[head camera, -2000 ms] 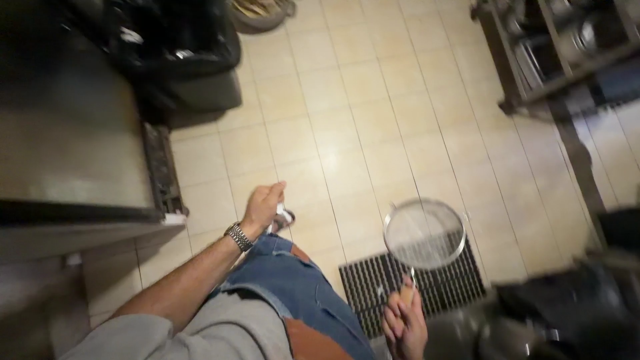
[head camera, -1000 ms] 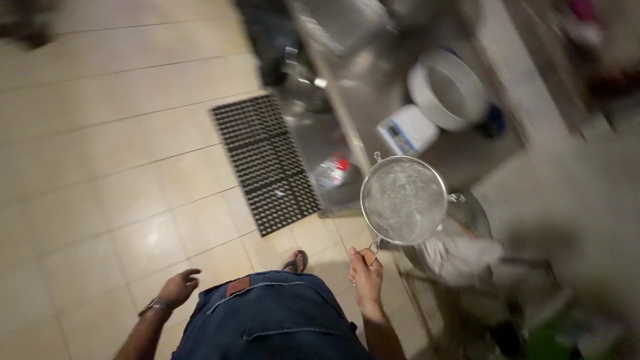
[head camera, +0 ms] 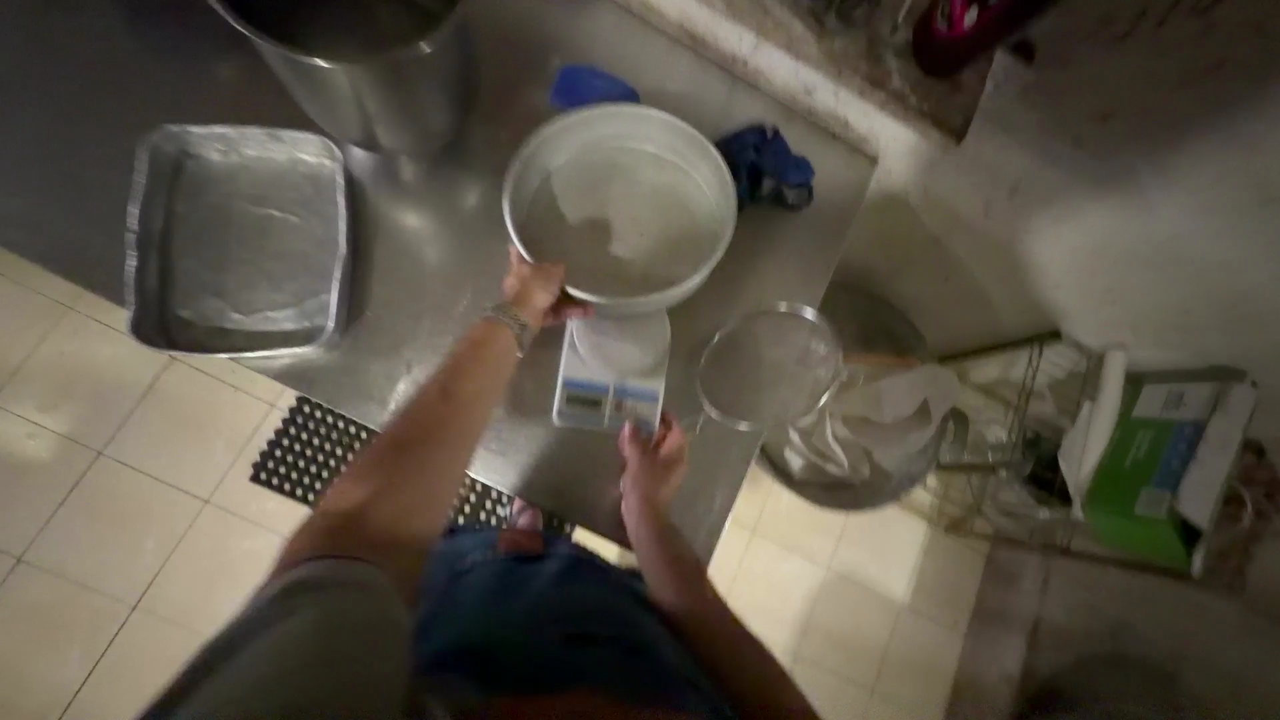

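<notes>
My left hand (head camera: 541,291) grips the near-left rim of a round metal pan (head camera: 630,200), which has some pale material inside. Below the pan's near edge stands a white digital kitchen scale (head camera: 611,370) on the steel worktop. At the scale's front right corner is my right hand (head camera: 652,455), its fingers bent; blur leaves unclear whether it grips the scale. To the right, a round fine-mesh strainer (head camera: 770,366) lies near the worktop's edge, apart from both hands.
A rectangular metal pan (head camera: 240,240) and a tall steel pot (head camera: 365,85) stand on the worktop (head camera: 430,340). Behind the round pan lie blue cloths (head camera: 768,168). Right of the worktop are a bin with a pale liner (head camera: 860,430) and a green box (head camera: 1145,480). A rubber mat (head camera: 310,450) covers some floor.
The strainer has left my right hand and now lies at the worktop's edge. My left hand has moved from beside my body to the round pan. The view has moved to the worktop.
</notes>
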